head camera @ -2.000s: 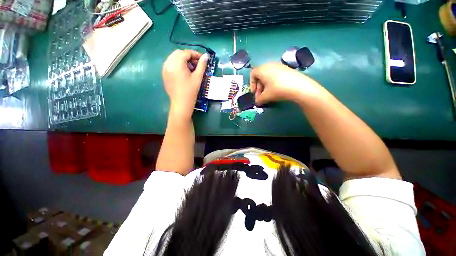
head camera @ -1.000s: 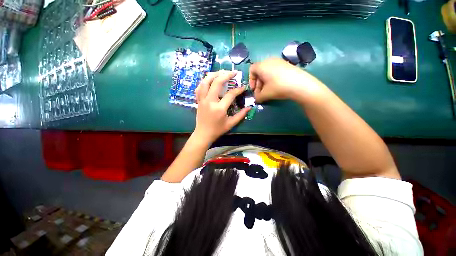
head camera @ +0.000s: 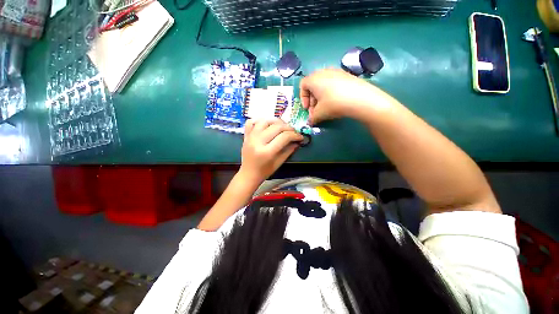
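Observation:
The blue development board (head camera: 228,95) lies flat on the green mat, a black cable at its top. A white adapter block (head camera: 262,103) joins its right side, with coloured jumper wires (head camera: 282,105) running to the small green test board (head camera: 304,127). My left hand (head camera: 267,145) holds a dark module (head camera: 305,140) by its edge at the green board's near side. My right hand (head camera: 326,97) is at the green board's right side, fingers bent together; what is between its fingertips is hidden. A dark module (head camera: 289,64) lies above the wires, and more modules (head camera: 369,61) lie to the right.
A tall stack of clear blister trays (head camera: 331,13) stands at the back. A smartphone (head camera: 490,53) and a long thin tool (head camera: 547,76) lie right. An empty blister tray (head camera: 83,116) and a cream notebook (head camera: 132,46) with test leads lie left.
My left hand has moved from the blue board to the green board, then slightly nearer my body with the dark module. The blue board is uncovered. My right hand has stayed nearly in place.

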